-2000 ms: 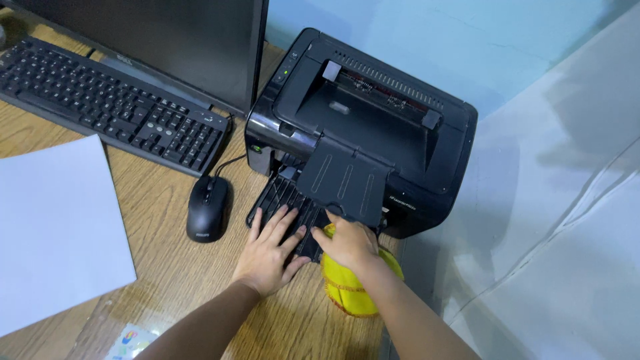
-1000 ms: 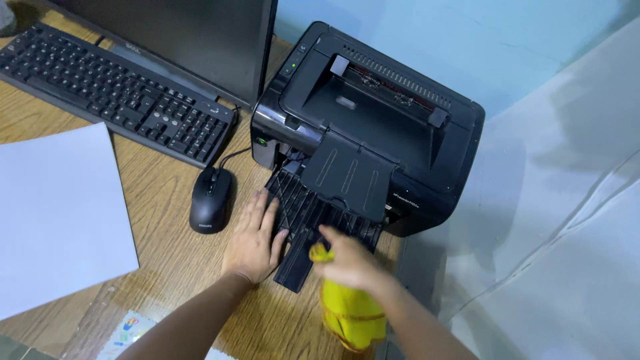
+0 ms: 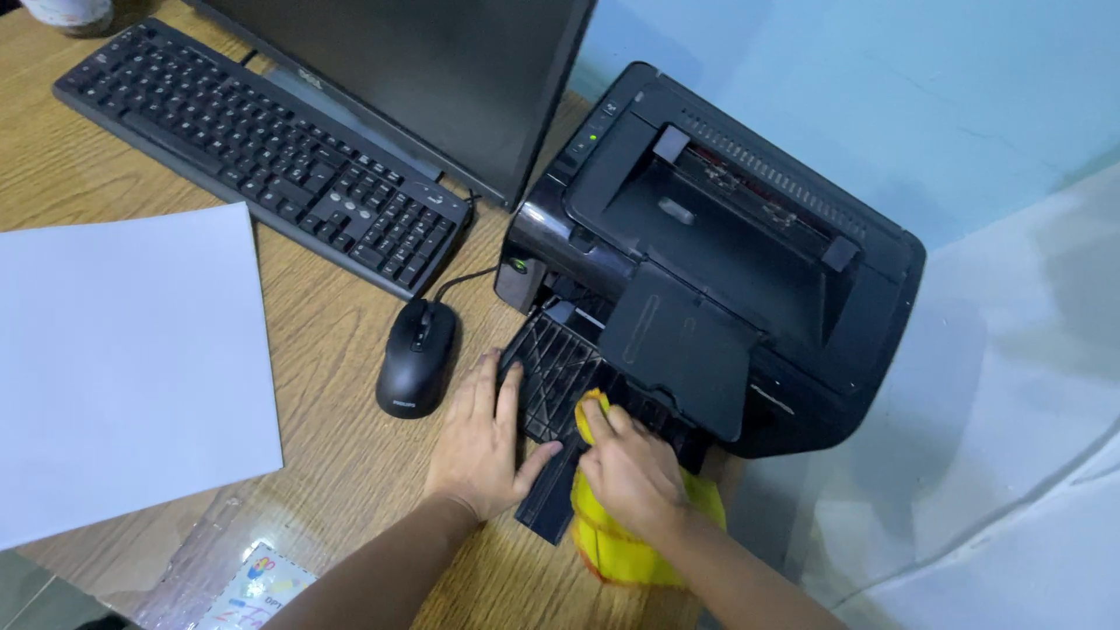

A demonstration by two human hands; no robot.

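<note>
A black laser printer (image 3: 726,254) stands at the right of the wooden desk, a green light lit on its panel. Its slotted lower paper tray (image 3: 551,372) is folded out toward me, with a narrow extension reaching past it. Above part of that tray juts a flat black flap (image 3: 678,350). My left hand (image 3: 481,437) lies with fingers spread along the tray's left edge, holding nothing. In my right hand (image 3: 634,468) is a yellow cloth (image 3: 626,556) with orange edging; a fingertip wrapped in it presses on the tray, and the rest hangs down beneath the hand.
A black mouse (image 3: 417,359) sits just left of the tray. Farther left are a black keyboard (image 3: 271,162) and a sheet of white paper (image 3: 131,367). A monitor (image 3: 420,79) stands behind the keyboard. A wall (image 3: 989,306) rises on the right. Near the front edge lies a printed card (image 3: 258,586).
Two seconds ago both hands were on the tray, the cloth bunched under my right forearm. The tray's extension now shows farther out, and my right fingertip is wrapped in the cloth on the tray.
</note>
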